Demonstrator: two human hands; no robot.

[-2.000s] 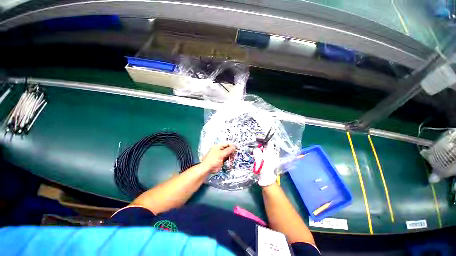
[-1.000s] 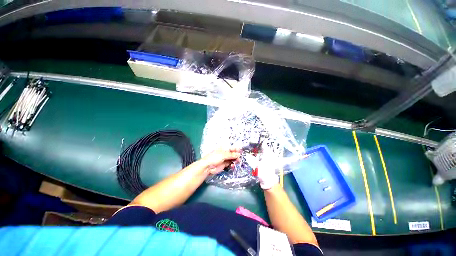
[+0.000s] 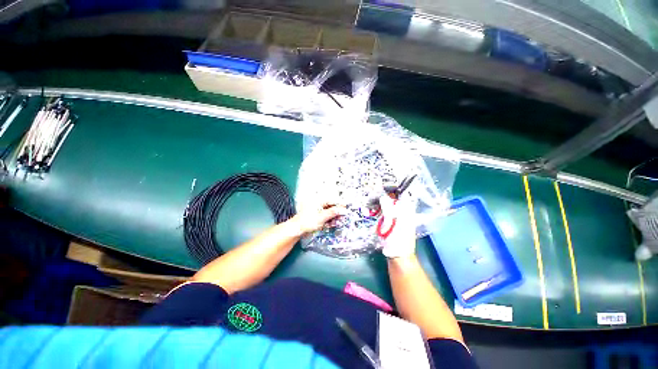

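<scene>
A clear plastic bag lies open on the bench with a mass of small silver, white and dark parts in it. My left hand, bare, is over the near left part of the bag with fingers pinched; whether it holds a small piece is too small to tell. My right hand, in a white glove, holds red-handled scissors with dark blades pointing up and right over the bag.
Black cable coil left of the bag. Blue tray at right, with a pale slim tool and small pieces inside. White cable bundle far left. Divided bin and second clear bag behind. Cardboard box below the bench edge. Fan far right.
The scissors were low over the bag a second ago, their blades near my left fingers; now they are raised and tilted right, away from the left hand. The whole view has shifted slightly.
</scene>
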